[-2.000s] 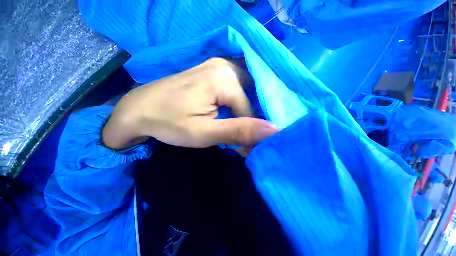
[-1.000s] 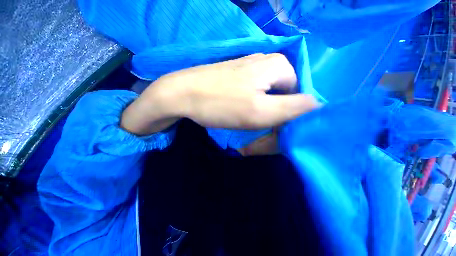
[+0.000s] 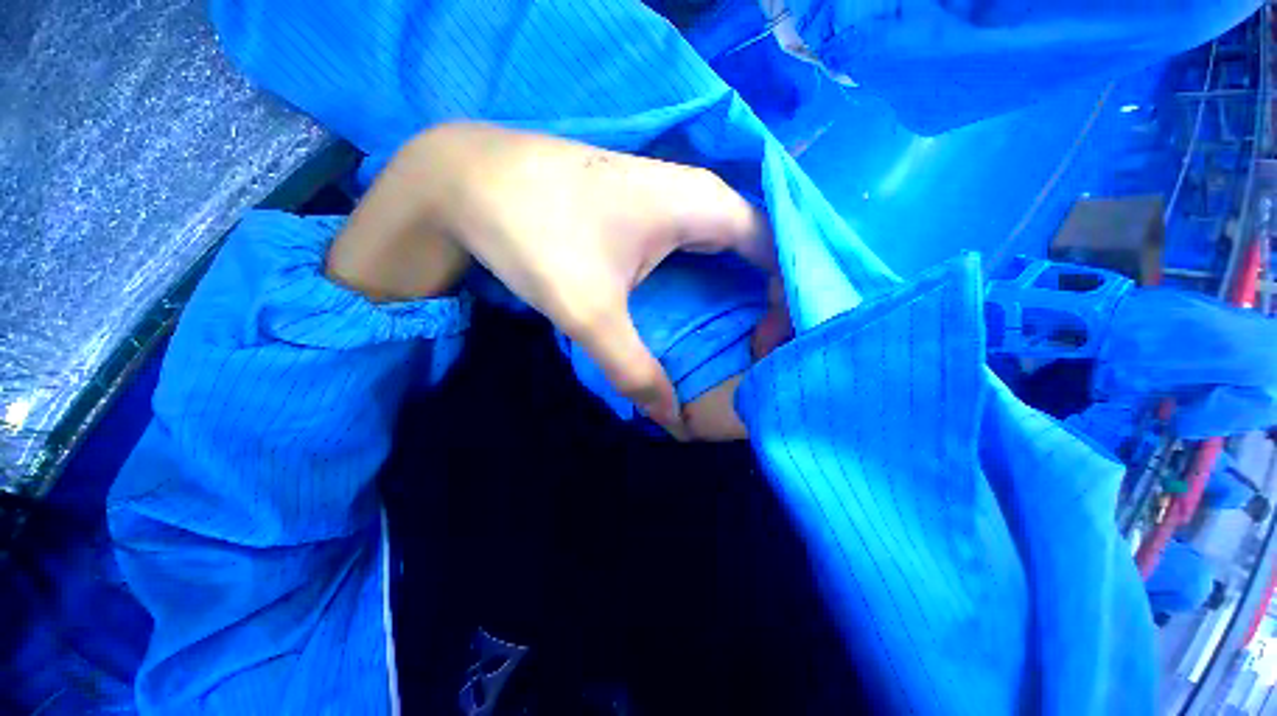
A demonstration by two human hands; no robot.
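Observation:
A blue striped smock (image 3: 889, 406) hangs open over my front, with its flap standing up at the centre. Dark clothing (image 3: 588, 546) shows under it, with a small pale outline mark. My left hand (image 3: 588, 245) reaches in from the left, back of the hand up. Its thumb and fingers are spread in a curve around bunched blue cloth (image 3: 696, 329) and its fingertips are at the flap's edge. Whether it grips the cloth is unclear. A patch of skin below, apparently part of my right hand (image 3: 720, 411), shows beside the flap; the rest is hidden.
A silvery textured mat (image 3: 126, 168) lies on the bench at the left, bordered by a dark curved edge (image 3: 182, 301). At the right are a blue plastic stool (image 3: 1057, 301), a brown box (image 3: 1111, 235) and a person in blue (image 3: 1190, 364). Blue cloth shows at the top.
My left thumb has come off the flap and moved down and left, opening the hand around the bunched cloth. The flap has dropped into a flatter fold with its corner showing.

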